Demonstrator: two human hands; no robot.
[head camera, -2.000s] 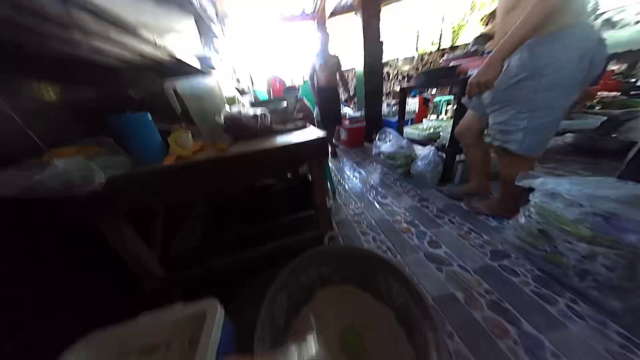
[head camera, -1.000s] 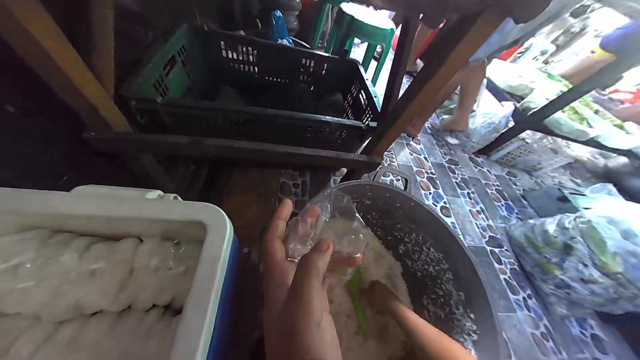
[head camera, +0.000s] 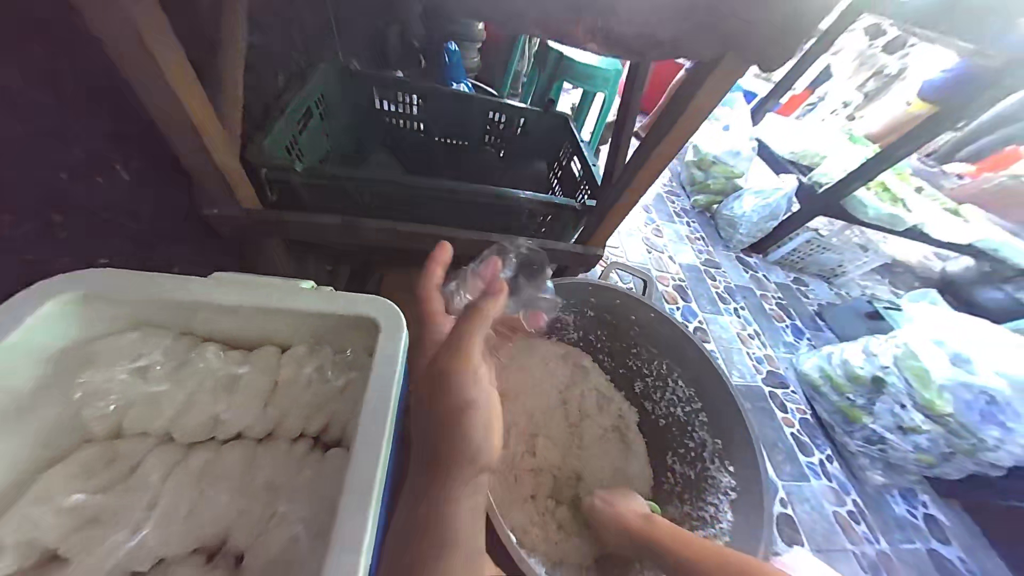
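My left hand (head camera: 468, 344) holds a clear plastic bag (head camera: 512, 276) above the near left rim of a large metal pot (head camera: 696, 368). Cooked white rice (head camera: 568, 416) fills the pot's lower part, and grains cling to its wall. Down in the rice, my right hand (head camera: 620, 512) is closed on a green utensil (head camera: 654, 507), of which only a small part shows. Left of the pot stands a white-rimmed cooler box (head camera: 392, 344) holding rows of rice packed in clear plastic bags (head camera: 184, 384).
A dark green plastic crate (head camera: 448, 192) sits behind, on a wooden frame (head camera: 672, 136). Plastic bags of green vegetables (head camera: 912, 384) lie on the patterned floor at right. Green stools (head camera: 576, 80) stand farther back.
The view has swung down from the room to the pot and cooler. Since one second ago, my right hand has moved lower in the pot, toward me.
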